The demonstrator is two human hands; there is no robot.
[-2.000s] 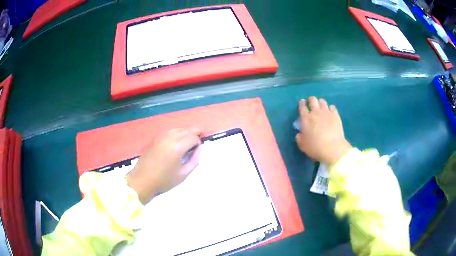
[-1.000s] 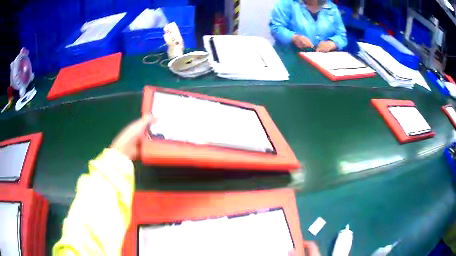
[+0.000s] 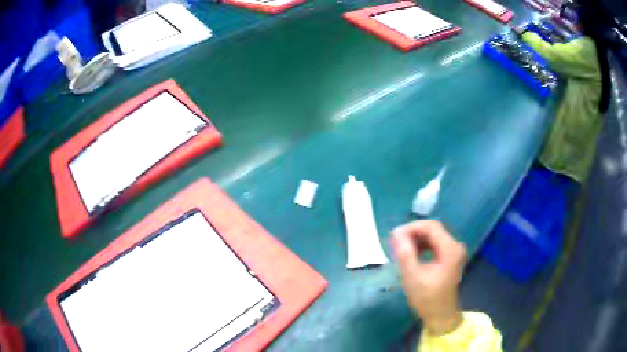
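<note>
My right hand (image 3: 432, 271) is over the green bench at the lower right. Its fingers are curled, with thumb and forefinger bent into a loop. I cannot tell if the fingertips pinch something small. The white adhesive tube (image 3: 362, 223) lies to its left, nozzle pointing away. The small translucent needle-tip bottle (image 3: 427, 196) lies just beyond the fingers. A small white card (image 3: 306, 193) lies left of the tube. The near display panel (image 3: 165, 289) lies white side up in its red foam tray (image 3: 275, 265) at the lower left. My left hand is out of view.
Another panel in a red foam tray (image 3: 141, 190) lies beyond the near one. More trays, white stacked panels (image 3: 199, 31) and a reel (image 3: 91, 73) are farther off. A blue parts bin (image 3: 520, 63) and a person in a yellow sleeve (image 3: 567, 58) are at the right.
The view has swung right. My left hand, earlier on the far tray's edge, has left the view. My right hand has moved from the near tray's edge to beside the tube and bottle.
</note>
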